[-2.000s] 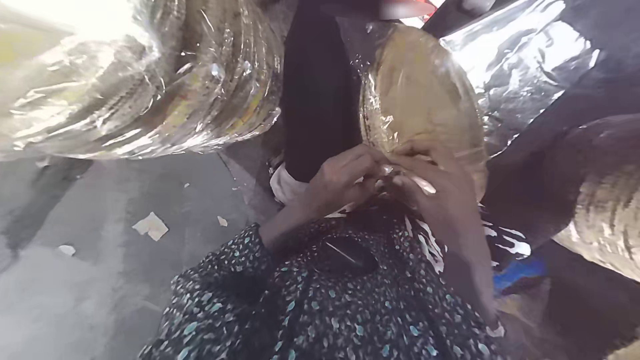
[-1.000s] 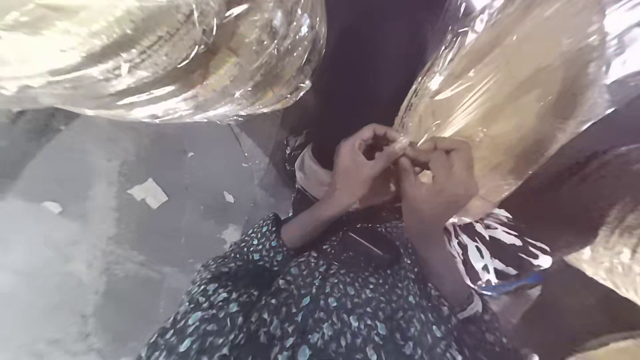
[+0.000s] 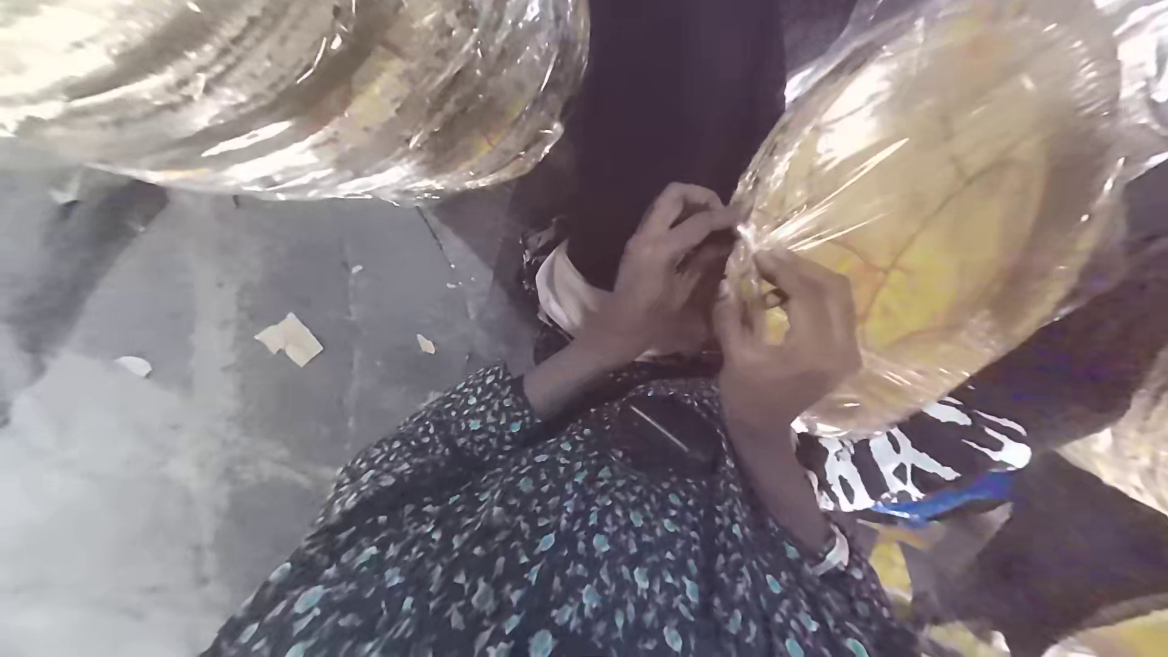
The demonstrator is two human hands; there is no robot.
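A round, yellowish bundle wrapped in clear plastic film (image 3: 949, 201) lies at the upper right. Its film is drawn into creases that meet at a gathered point on its left side. My left hand (image 3: 662, 269) has thumb and fingertips pinched at that gathered point. My right hand (image 3: 789, 328) grips the gathered film just below and to the right, fingers curled against the bundle. What the pinched fingertips hide between them is too small to tell.
A large film-wrapped stack (image 3: 347, 100) fills the upper left. Scraps of paper (image 3: 290, 339) lie on the grey floor (image 3: 228, 438). A black-and-white patterned item with a blue edge (image 3: 912, 461) is below the bundle; another wrapped stack (image 3: 1127, 438) is at the right edge.
Creases in the film now radiate clearly from my fingertips. My hands have stayed close together at the bundle's edge. The view has shifted.
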